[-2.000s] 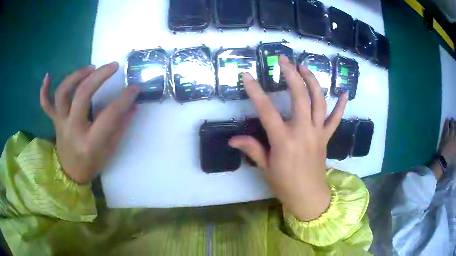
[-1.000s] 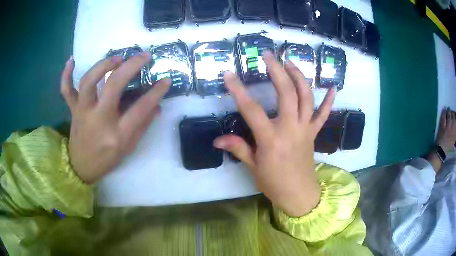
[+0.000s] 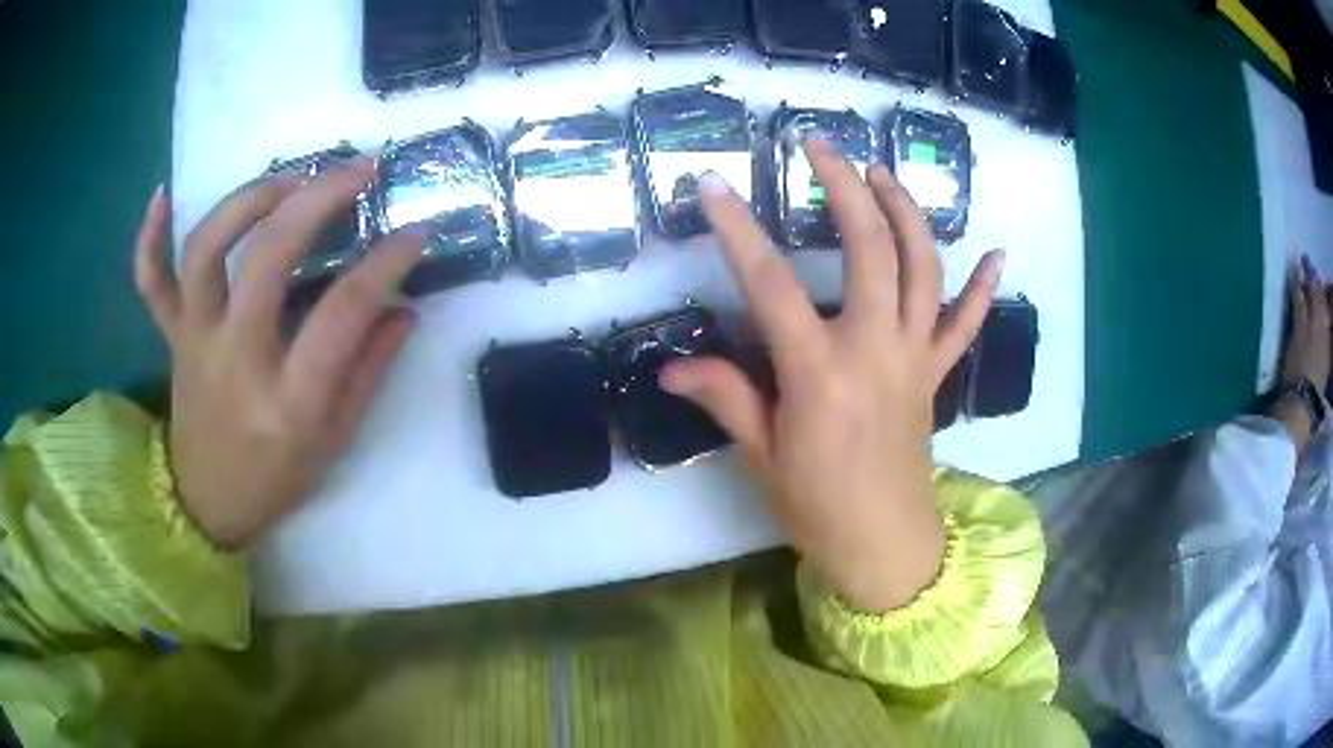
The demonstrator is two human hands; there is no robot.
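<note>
Several strapless smartwatches lie in three rows on a white foam pad (image 3: 380, 563). The middle row is film-wrapped, with glare and green marks on its screens. My right hand (image 3: 841, 380) is spread over it; its index fingertip is at the lower part of the fourth watch (image 3: 690, 146) from the left. My left hand (image 3: 271, 365) covers part of the leftmost watch, its fingertips at the second watch (image 3: 442, 205). The near row has dark faces; my right hand hides part of it, its thumb over the second watch (image 3: 643, 417). Neither hand holds anything.
A far row of dark watches (image 3: 556, 27) runs along the top, one with a white spot. A green mat (image 3: 1170, 278) lies around the pad. At right are another person's sleeve (image 3: 1228, 541) and hand (image 3: 1305, 344). Yellow tape (image 3: 1254, 37) is at the top right.
The whole view has shifted, so the pad sits further left. My right index finger has moved from the third watch to the fourth. My left hand has moved right over the leftmost watches.
</note>
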